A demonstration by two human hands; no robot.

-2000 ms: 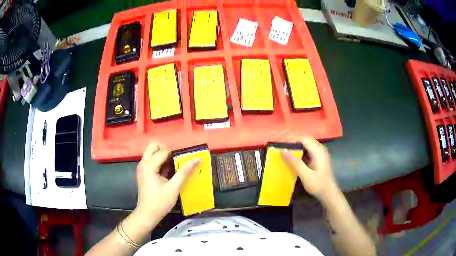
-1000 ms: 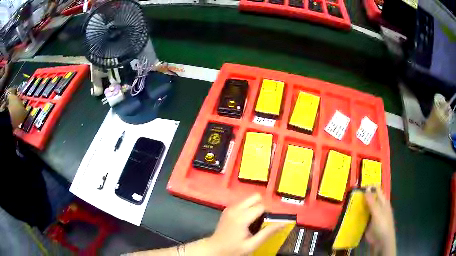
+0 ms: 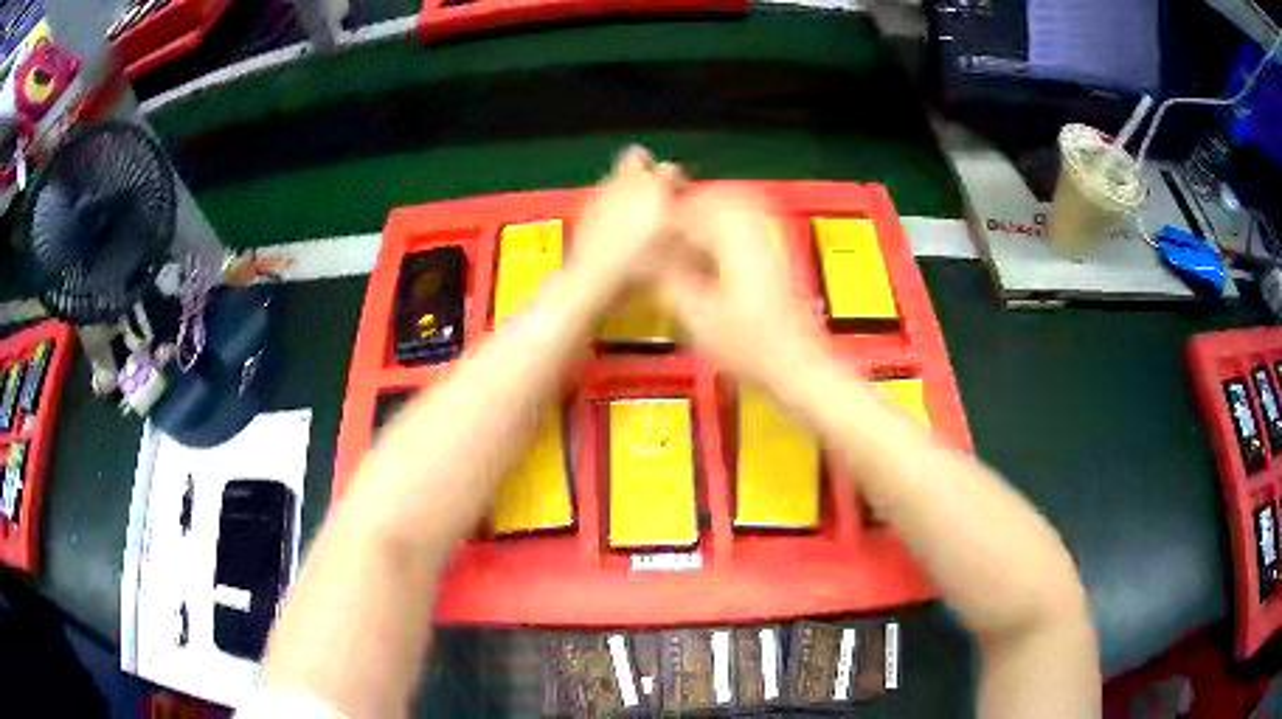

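The red phone tray (image 3: 661, 597) lies in front of me, with yellow-covered phones (image 3: 654, 473) in several pockets and a black phone (image 3: 430, 302) at its upper left. A yellow-covered phone (image 3: 853, 270) lies in the top right pocket. My left hand (image 3: 629, 211) and my right hand (image 3: 724, 260) are close together over the middle of the top row. Both are blurred, and whether they hold anything cannot be told. My forearms hide parts of the lower row. A row of dark batteries (image 3: 689, 669) with white strips lies at the bench's near edge.
At the left are a small black fan (image 3: 101, 211), a white sheet (image 3: 166, 562) with a black phone (image 3: 253, 562), and part of another red tray (image 3: 54, 407). At the right are a drink cup (image 3: 1090, 194), a laptop (image 3: 1012, 260), a blue item (image 3: 1191, 259) and another red tray (image 3: 1220, 464).
Both hands have moved from the near edge, where each held a yellow-covered phone, to the tray's top row. The top right pocket now holds a yellow-covered phone. More batteries show.
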